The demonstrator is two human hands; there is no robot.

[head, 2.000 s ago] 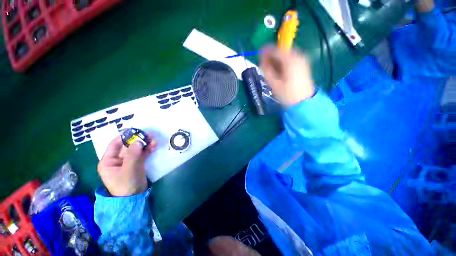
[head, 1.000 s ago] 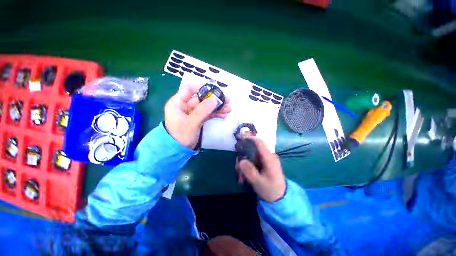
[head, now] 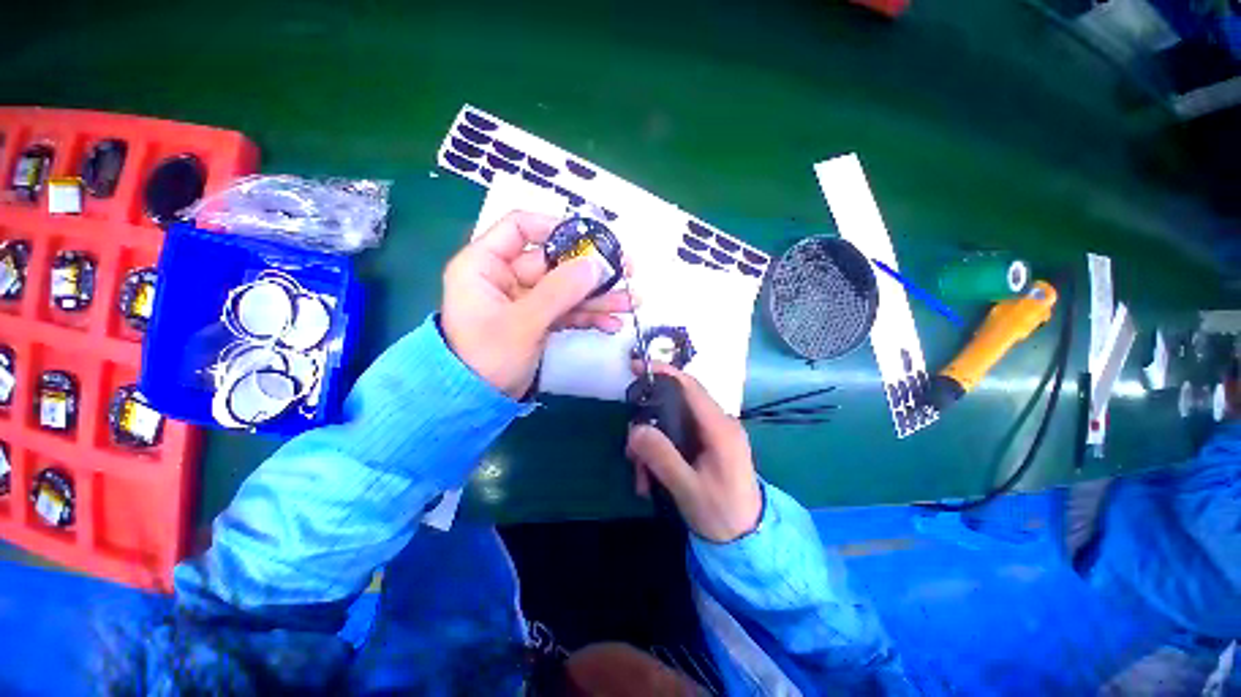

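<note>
My left hand holds a round black unit with a yellow part between thumb and fingers, over the white paper work sheet. My right hand is closed around a small black hand tool. Its thin tip points up toward the unit's lower edge; I cannot tell if they touch. A black housing part with a pale centre lies on the paper just beyond my right hand, partly behind the tool.
An adhesive sheet lies behind the paper. To the right are a screw dish, white strip, yellow electric screwdriver and green tape roll. To the left are a blue bin of white rings, plastic bag and red tray.
The view has swung left. My right hand has come from beside the yellow screwdriver to the paper with the black tool, and now its tip is raised toward the unit in my left hand.
</note>
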